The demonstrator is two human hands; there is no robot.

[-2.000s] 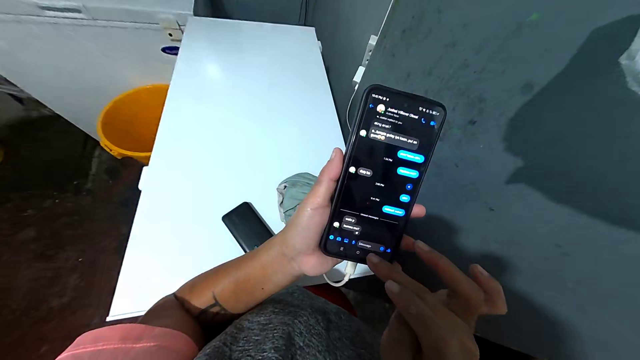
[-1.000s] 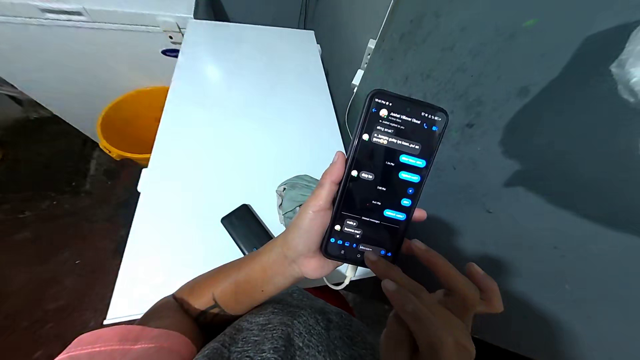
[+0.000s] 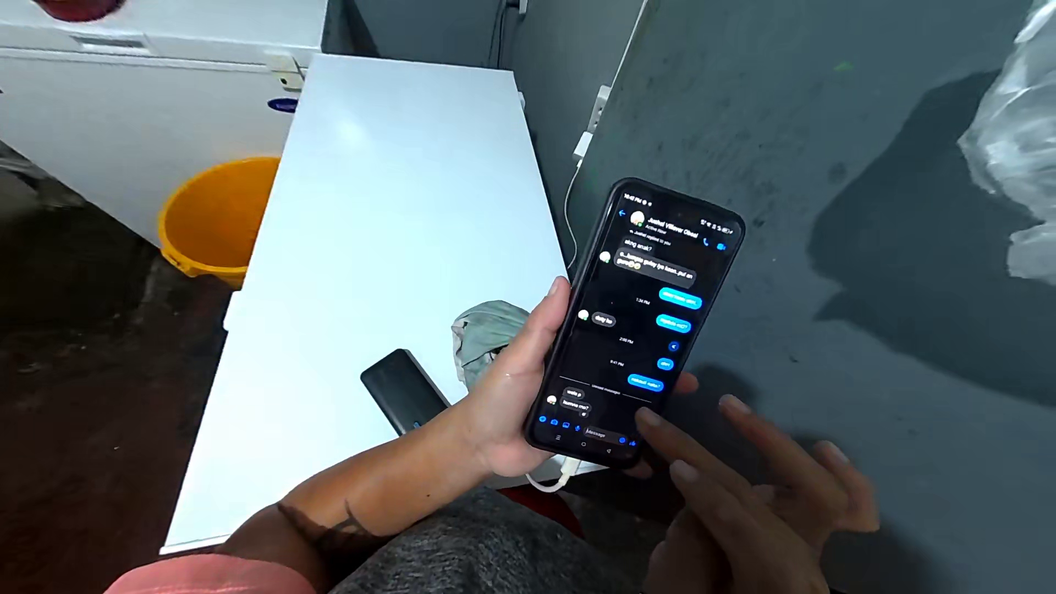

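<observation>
My left hand [image 3: 520,388] holds a black smartphone [image 3: 631,330] upright and slightly tilted, its lit screen showing a chat page. A white charging cable [image 3: 568,472] is plugged into the phone's lower edge. Close to the screen's lower right is my right hand [image 3: 759,495], its fingers spread and holding nothing; whether the index fingertip touches the glass I cannot tell. Behind my left wrist, a black rectangular device [image 3: 404,389], perhaps a power bank, lies on the white tabletop [image 3: 396,206]. A crumpled grey-green cloth [image 3: 487,334] rests beside it, partly hidden by my hand.
A yellow plastic tub [image 3: 219,219] stands on the floor left of the table, before a white chest freezer [image 3: 140,107]. The grey wall [image 3: 784,124] runs along the right, with an outlet strip [image 3: 599,109] and a plugged-in charger [image 3: 582,147]. Clear plastic [image 3: 1019,148] hangs at far right.
The index finger of my right hand has shifted from the phone's bottom edge to the right side of its lower screen. My left hand keeps its hold on the phone.
</observation>
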